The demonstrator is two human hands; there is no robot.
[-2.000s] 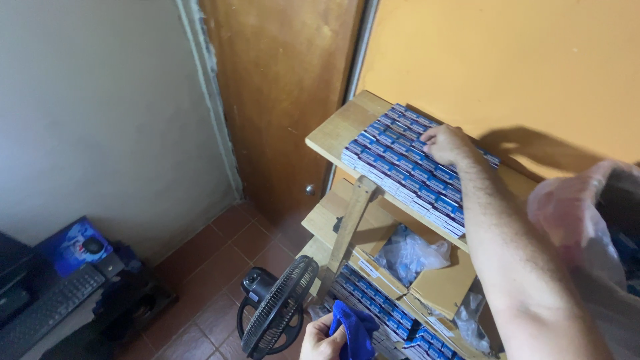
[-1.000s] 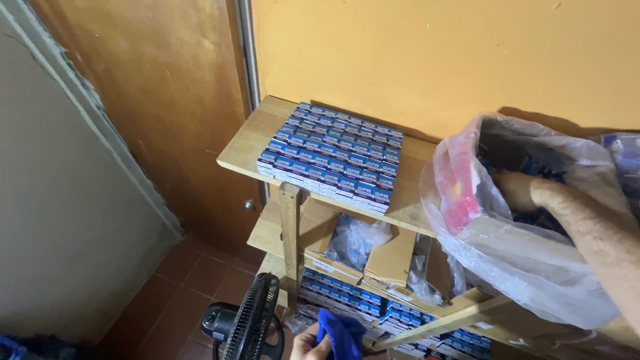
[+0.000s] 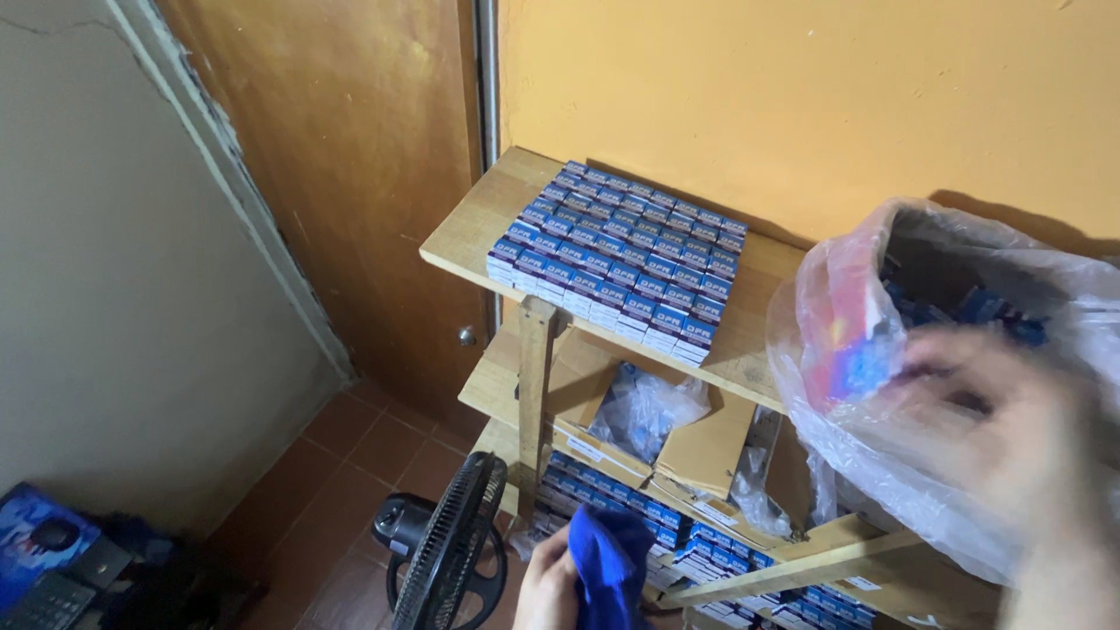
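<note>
My left hand, low in the frame, grips a blue cloth. My right hand is blurred by motion in front of the plastic-lined container at the right; a small blue-and-white thing, probably a little box, shows at its fingertips. More small blue boxes lie loose inside that container. On the top wooden shelf, to the left of the container, many small blue-and-white cardboard boxes stand packed in neat rows.
Below the top shelf are open cardboard boxes with clear plastic bags, and more stacked small boxes. A black fan stands left of my left hand. A wooden door and a keyboard are farther left.
My right hand has come out of the plastic-lined container, where it was a second ago. Earlier it was over the rows on the top shelf. My left hand keeps the blue cloth.
</note>
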